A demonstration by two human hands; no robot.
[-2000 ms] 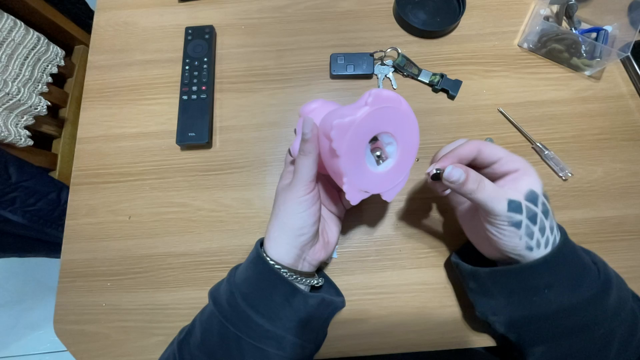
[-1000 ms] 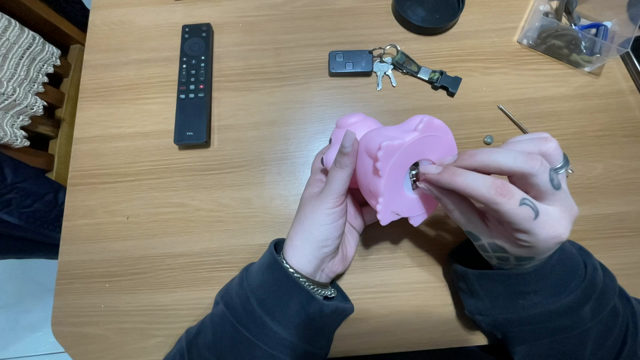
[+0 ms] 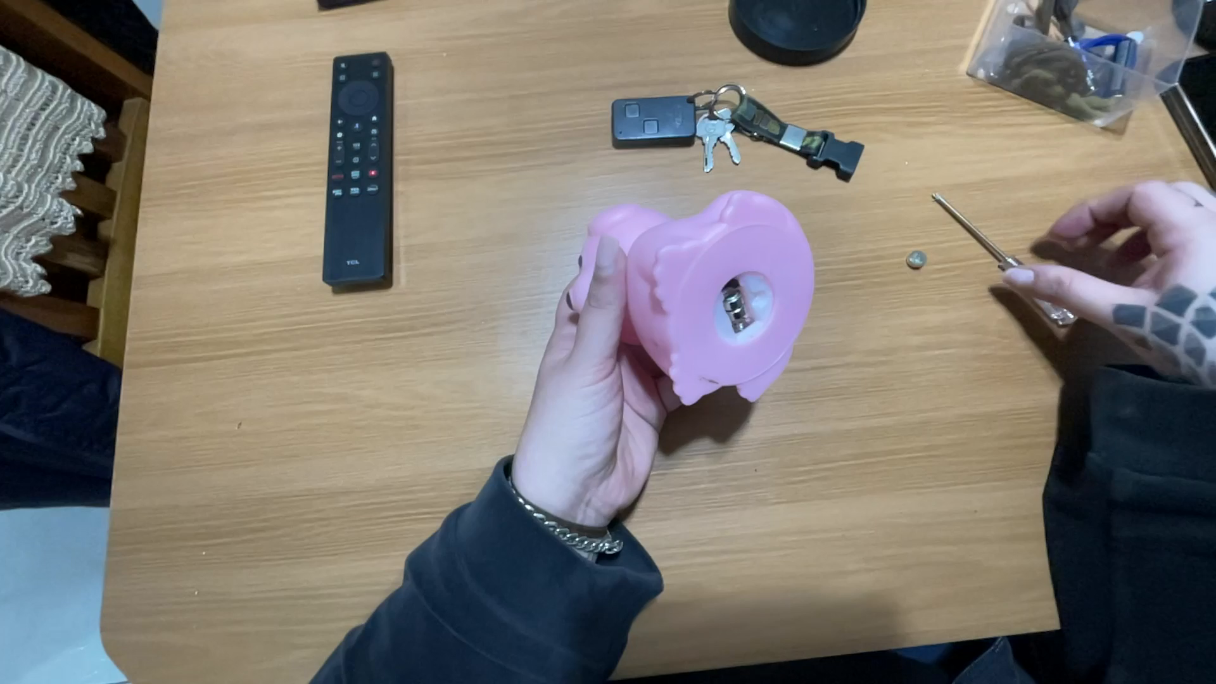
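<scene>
My left hand (image 3: 594, 389) grips a pink rubbery figure (image 3: 665, 275), its flat base turned toward the camera. Inside the round white-lined opening in that base sits a shiny metal part (image 3: 734, 306). My right hand (image 3: 1135, 271) is at the right, its fingers spread over a small screwdriver (image 3: 980, 233) with a clear handle. The thumb is at the handle's upper end; whether it touches is unclear. Left of the screwdriver lies a small round grey metallic piece (image 3: 916, 259), perhaps a button cell.
A black remote control (image 3: 358, 171) lies at the left. Beyond the figure are a black key fob (image 3: 654, 122) with keys (image 3: 717, 138), a camouflage strap with buckle (image 3: 803, 141), and a round black lid or dish (image 3: 796, 28). A clear plastic box (image 3: 1083, 66) holds assorted items at the upper right.
My right hand has moved away from the figure's opening to the screwdriver at the right. My left hand still holds the figure, its opening now uncovered.
</scene>
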